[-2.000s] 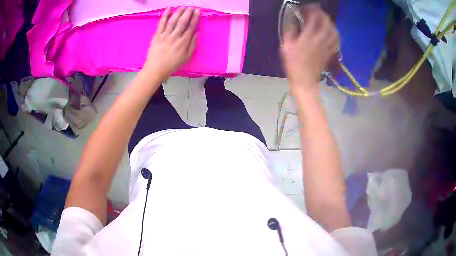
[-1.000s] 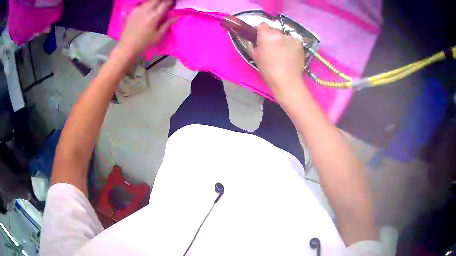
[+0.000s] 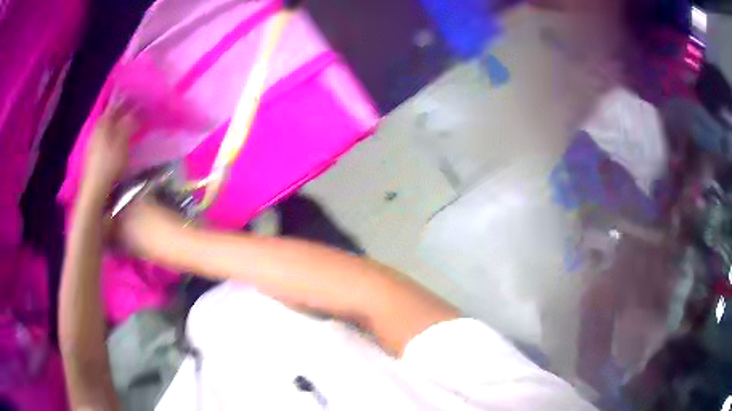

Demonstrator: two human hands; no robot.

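The bright pink garment piece [image 3: 281, 136], with paler pink bands, lies spread on the dark table cover at the upper left. My right hand [image 3: 136, 221] is blurred and reaches left across my body, closed on the steam iron [image 3: 164, 181]. The iron's silver body shows partly beside the hand; its handle is hidden. Yellow hose lines [image 3: 245, 112] run up from it across the fabric. My left hand [image 3: 116, 132] is blurred at the fabric's left side, beyond the iron; whether its fingers hold the cloth is unclear.
A pink pile [image 3: 32, 88] lies at the far left beyond a dark strip. The dark table cover [image 3: 369, 48] and a blue cloth [image 3: 461, 24] are at the top. Below is a pale floor [image 3: 385, 189] with white and blue pieces at right.
The view has swung so that the work lies further left. My right hand has moved left with the iron, close to my left hand. The hose now crosses the fabric.
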